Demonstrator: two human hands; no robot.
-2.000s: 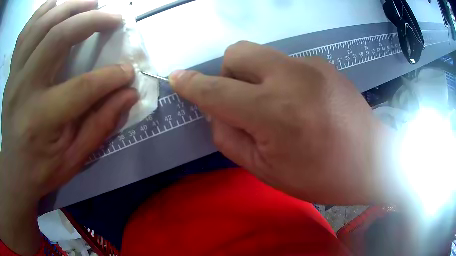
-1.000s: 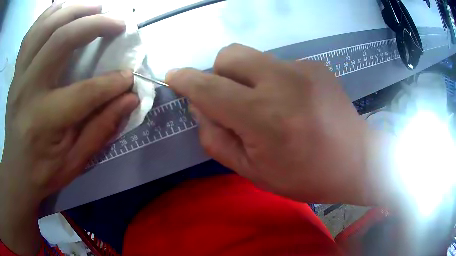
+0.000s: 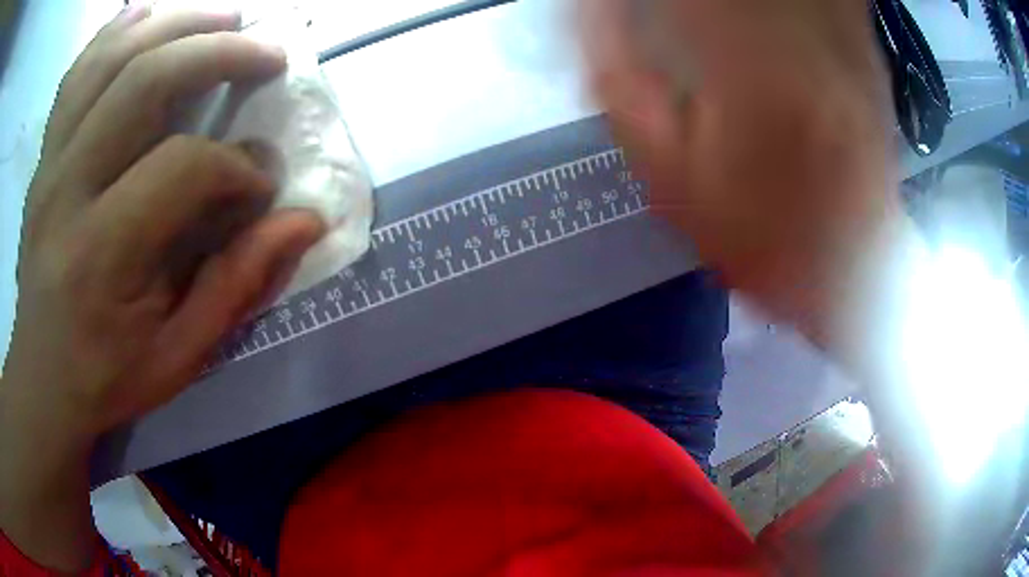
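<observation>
A cream cloth piece (image 3: 333, 152) with angled corners lies at the left over the table's front edge, partly on the printed ruler (image 3: 497, 231). My left hand (image 3: 158, 214) is on it, fingers curled, thumb and fingertips holding its left part. My right hand (image 3: 750, 135) is a blur at the upper right, away from the cloth. Its fingertips are unclear, and no pointed tool can be made out in it.
Black scissors (image 3: 916, 85) lie at the right end of the table. A dark seam (image 3: 412, 27) crosses the white table top (image 3: 474, 90). A red mesh basket (image 3: 203, 535) is below at the left. A bright glare covers the right side.
My right hand has moved away from the cloth, up and to the right. The thin metal tip no longer shows at the cloth. My left thumb has bent, and the cloth's right edge lies flatter.
</observation>
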